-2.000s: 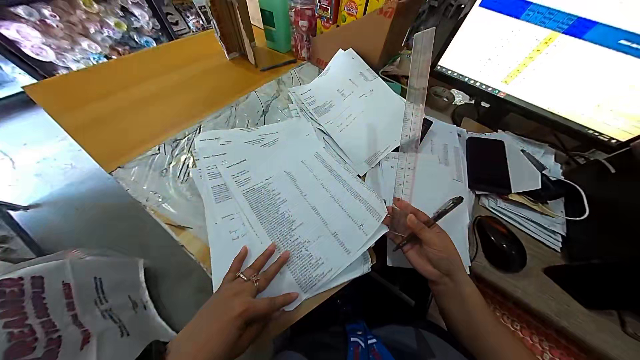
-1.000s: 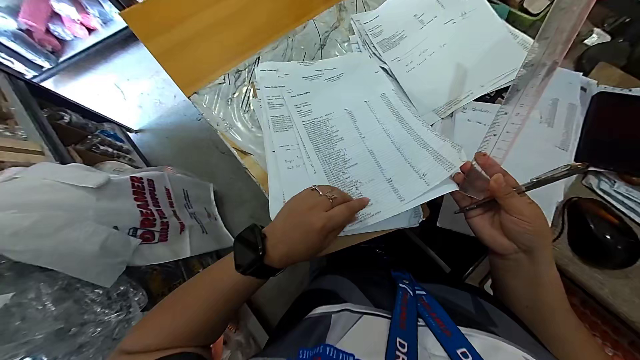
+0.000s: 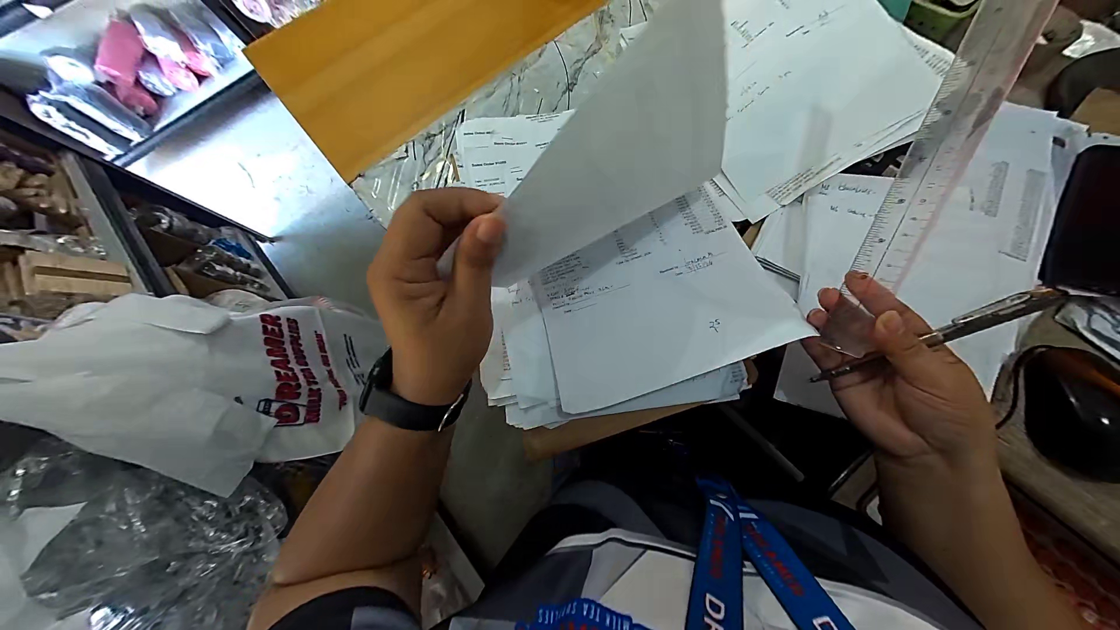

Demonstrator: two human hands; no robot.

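Note:
My left hand (image 3: 437,271) pinches the corner of a lifted sheet of paper (image 3: 639,140), which curls up over the stack. Beneath it lies a printed page with handwriting (image 3: 647,350), on top of several more sheets. In my right hand (image 3: 901,367) are a clear plastic ruler (image 3: 936,157), slanting up to the right, and a pen (image 3: 989,319), whose tip points left. The fingers of that hand are at the right corner of the printed page. A second pile of papers (image 3: 814,96) lies behind the stack.
A black computer mouse (image 3: 1072,411) and a dark phone-like device (image 3: 1085,219) are at the right, beside loose papers (image 3: 980,201). A yellow-brown board (image 3: 402,70) spans the back left. A white plastic bag (image 3: 175,376) and clear plastic wrap (image 3: 149,534) sit at the left, near shelves of packets (image 3: 131,70).
My left hand, flat on the stack before, has taken hold of the top sheet and raised it. My right hand still holds the ruler and pen. The view has shifted.

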